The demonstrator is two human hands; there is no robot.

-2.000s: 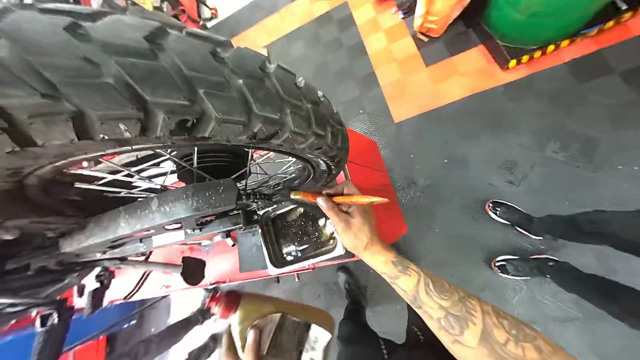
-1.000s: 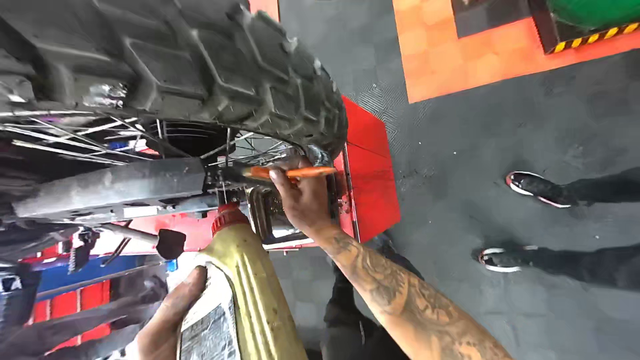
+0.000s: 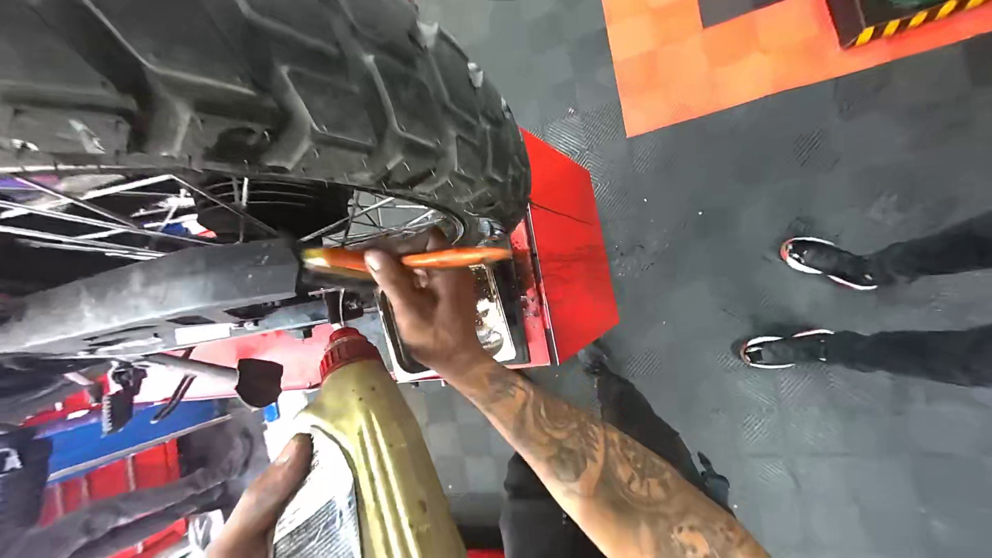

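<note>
My right hand grips a paintbrush with an orange handle; its bristle end is against the rear end of the motorcycle's swingarm, below the knobby tyre. My left hand holds a gold plastic bottle with a red cap, tilted with its top up by the swingarm end. A thin light line, perhaps a stream of liquid, shows just above the cap. Under my right hand is a metal tray with dark wet contents, partly hidden by the hand. The wheel's spokes show beside the swingarm.
The tray rests on a red stand. A person's legs and black shoes are at the right on the grey tiled floor. A black container edge with yellow stripes is at top right. A footrest or pedal juts out at left.
The gold bottle in my left hand has moved up from the bottom of the view to the swingarm end. My right hand with the brush has moved left, off the tray's upper edge. The view has moved closer.
</note>
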